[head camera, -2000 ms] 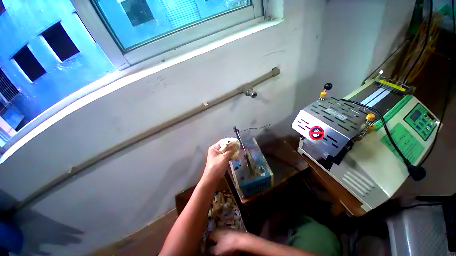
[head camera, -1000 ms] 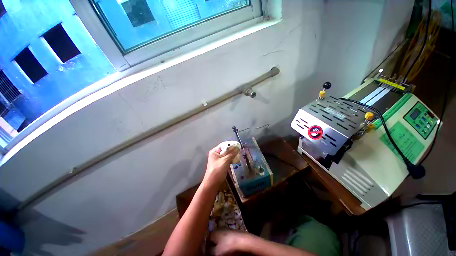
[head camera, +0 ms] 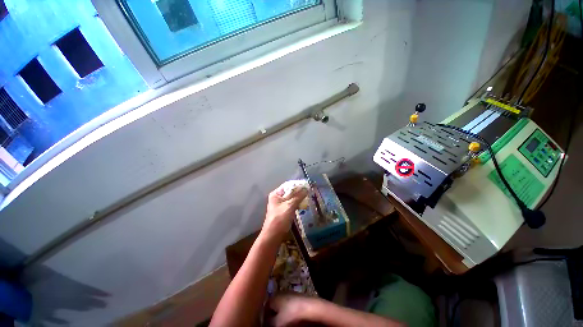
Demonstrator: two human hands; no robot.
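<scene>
My left hand (head camera: 281, 203) holds a small white-cream bunch of pieces (head camera: 296, 188) between its fingers, beside the dark upright rod (head camera: 307, 174) of the small blue machine (head camera: 326, 234). Whether the bunch touches the rod is unclear. My right hand (head camera: 291, 309) is low at the bottom edge, over the near part of the open brown box (head camera: 238, 251). It is blurred, and its fingers are partly hidden, so what it holds cannot be told. Loose cream, white and brownish pieces (head camera: 293, 274) lie heaped in the box.
A cream-green cutting machine (head camera: 460, 220) with a black cable and plug (head camera: 533, 218) stands at right on a wooden stand. A pale grey stool (head camera: 534, 290) is at lower right. A wall pipe (head camera: 192, 167) runs below the window. A blue object (head camera: 14, 300) shows at lower left.
My left hand stays near the rod with the bunch, with only slight shifts. My right hand stays at the box and has moved slightly. The camera view has barely changed.
</scene>
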